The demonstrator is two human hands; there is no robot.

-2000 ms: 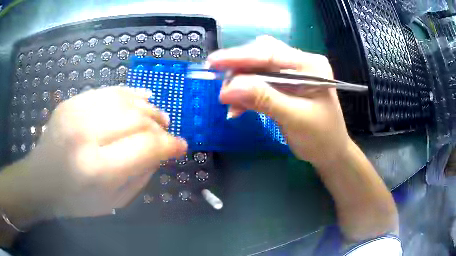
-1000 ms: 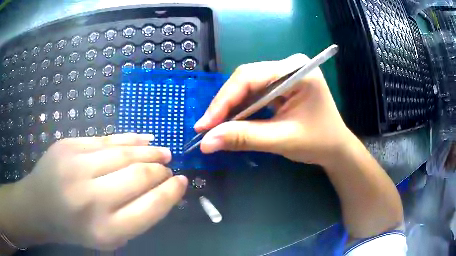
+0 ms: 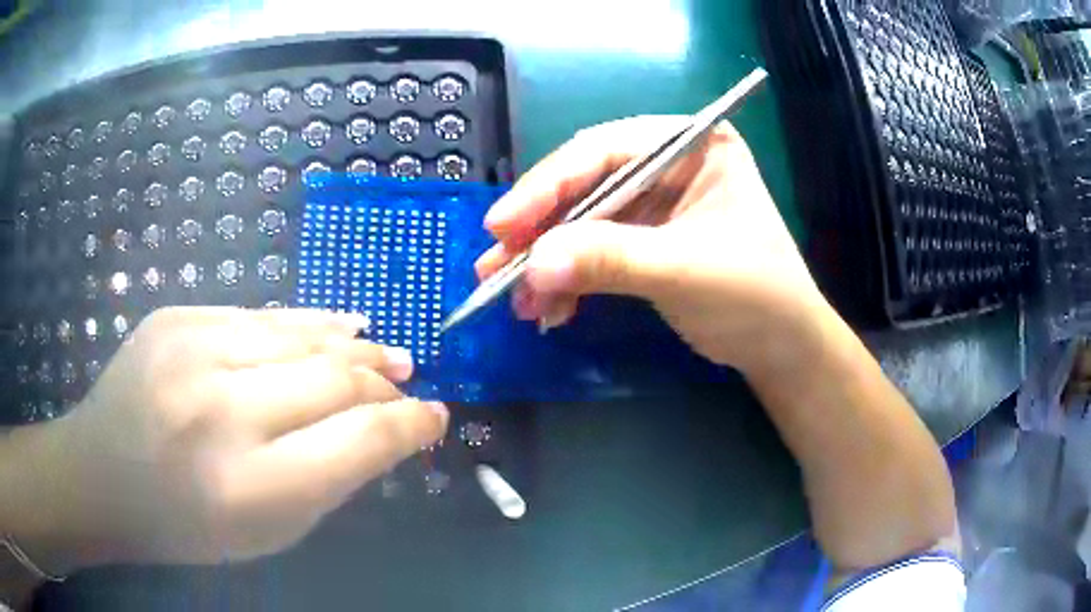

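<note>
A translucent blue sheet (image 3: 479, 359) lies over the right part of a black tray (image 3: 497, 108). Small whitish pads (image 3: 371, 257) stand in a grid on its left part. My right hand (image 3: 652, 239) holds silver tweezers (image 3: 670, 150), their tips at the lower right edge of the pad grid. Whether a pad is between the tips cannot be told. My left hand (image 3: 251, 424) lies palm down over the tray, fingertips at the sheet's lower left. Whether something is under its fingers is hidden. Round silver-ringed discs (image 3: 361, 90) sit in the tray's pockets.
A short whitish cylinder (image 3: 500, 491) lies below the sheet, near my left fingertips. Stacked black trays (image 3: 933, 155) stand at the right. Clear plastic trays (image 3: 1065, 155) are beyond them at the far right. The green work surface (image 3: 598, 72) shows behind.
My right hand has come down from the sheet's upper part, and the tweezers have turned so their tips point at the pads. My left hand has shifted slightly and stays by the sheet's lower left.
</note>
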